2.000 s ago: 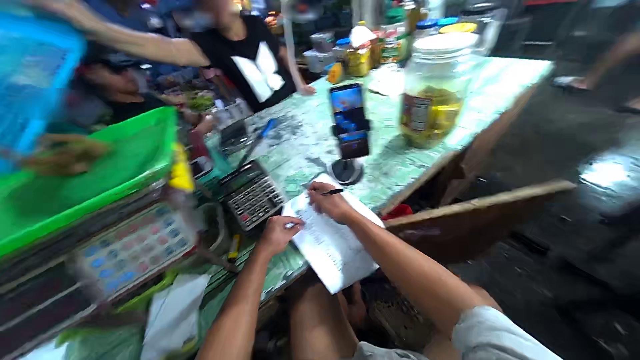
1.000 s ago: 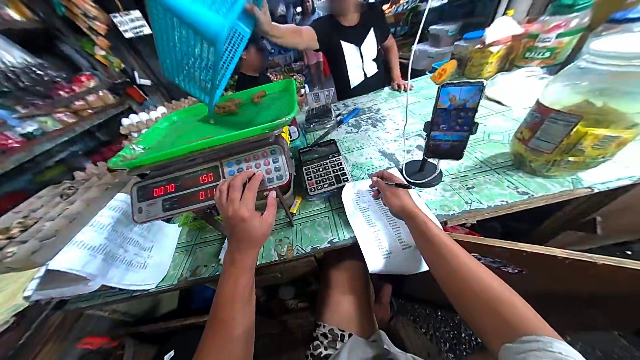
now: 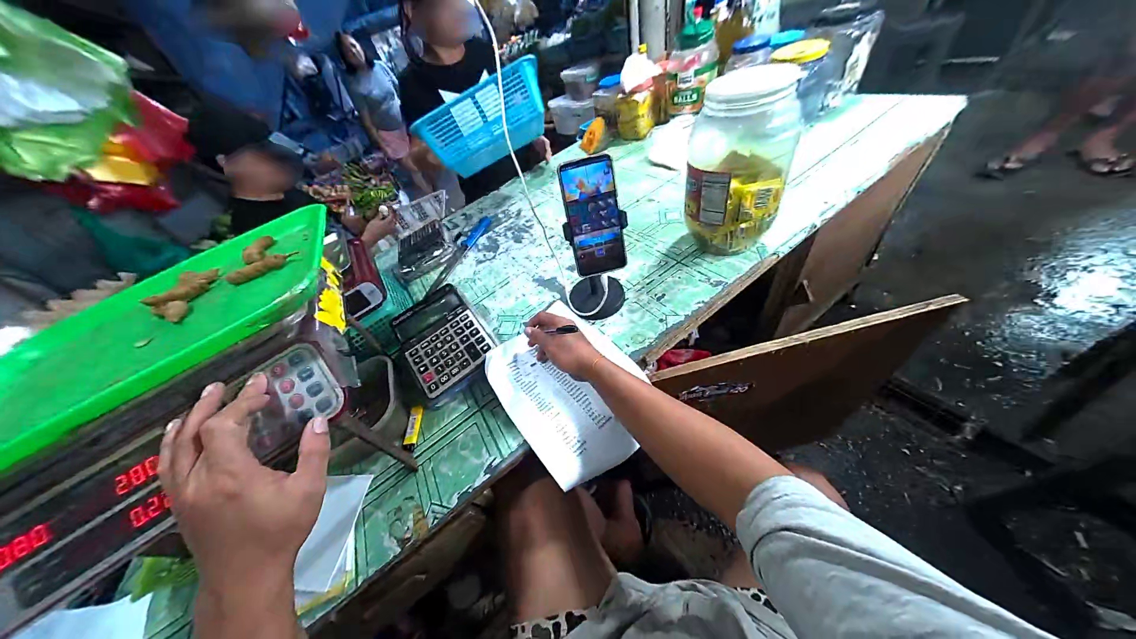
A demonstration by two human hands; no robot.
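Note:
My left hand [image 3: 244, 479] is spread over the keypad [image 3: 304, 383] of a digital scale with red lit digits, its fingers apart and holding nothing. On the scale's green plastic tray [image 3: 80, 382] lie several pieces of what looks like tamarind or ginger [image 3: 182, 291]. My right hand [image 3: 564, 344] grips a dark pen [image 3: 561, 330] and rests on a sheet of printed paper [image 3: 568, 413] at the table's edge. A desk calculator [image 3: 444, 346] sits between my hands. Behind the paper, a smartphone [image 3: 593, 213] stands upright on a round black holder [image 3: 596, 296].
A big plastic jar [image 3: 741, 160] with yellow packets stands on the green patterned table [image 3: 843, 169], smaller jars behind it. Across the table a person holds a blue basket [image 3: 484, 115]; another person is at left. A wooden board [image 3: 816, 373] juts out at right.
The blue basket, tilted over the green tray a second ago, is now away from it, across the table. Two seconds ago my left hand was at the paper; now it is over the scale's keypad.

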